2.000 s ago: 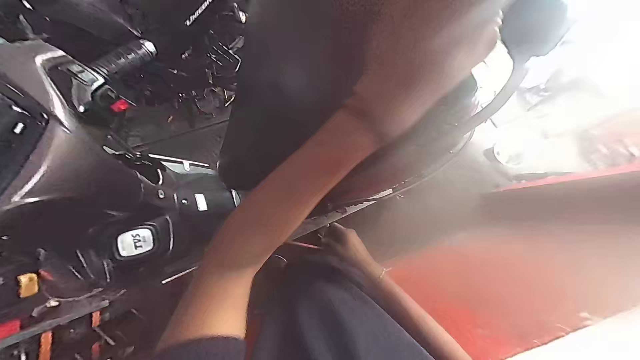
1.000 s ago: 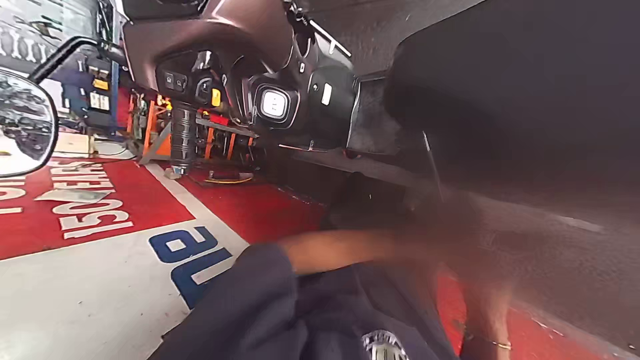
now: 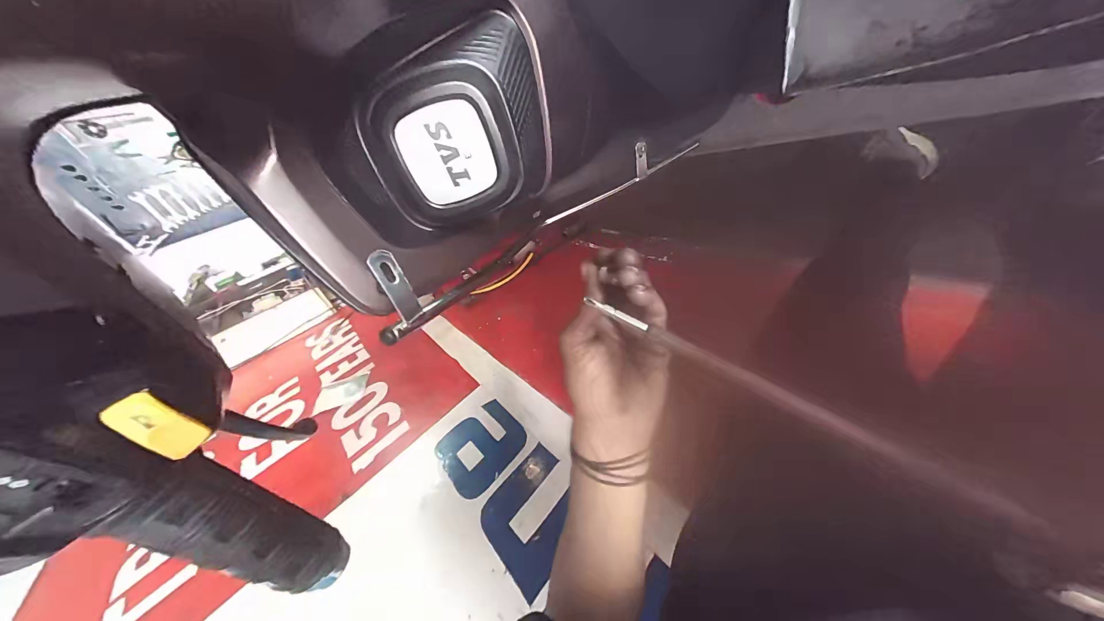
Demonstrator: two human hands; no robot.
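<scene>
My left hand (image 3: 617, 336), with dark cords at the wrist, reaches up from the bottom centre below the scooter's front panel (image 3: 319, 164). Its fingers are curled; whether anything is between them is unclear. A long thin rod-like tool (image 3: 768, 375) crosses in front of this hand, its bright metal tip near the thumb side. The shaft runs down to the lower right and blurs there. A blurred shape in that corner may be my right hand, but its fingers cannot be made out. A metal bracket (image 3: 397, 280) and a dark tube (image 3: 466, 293) show at the panel's lower edge, left of the hand.
A black handlebar grip (image 3: 233, 526) and a yellow switch (image 3: 157, 424) are at the lower left. Behind lies a red and white floor (image 3: 405, 517) with large lettering. Tools hang on a wall panel (image 3: 164, 190) at the upper left. A yellow cable (image 3: 504, 276) shows below the front panel.
The view has shifted a lot and the scooter's front panel now looks much closer. My left hand, blurred a second ago, now shows beneath the panel with the rod across it.
</scene>
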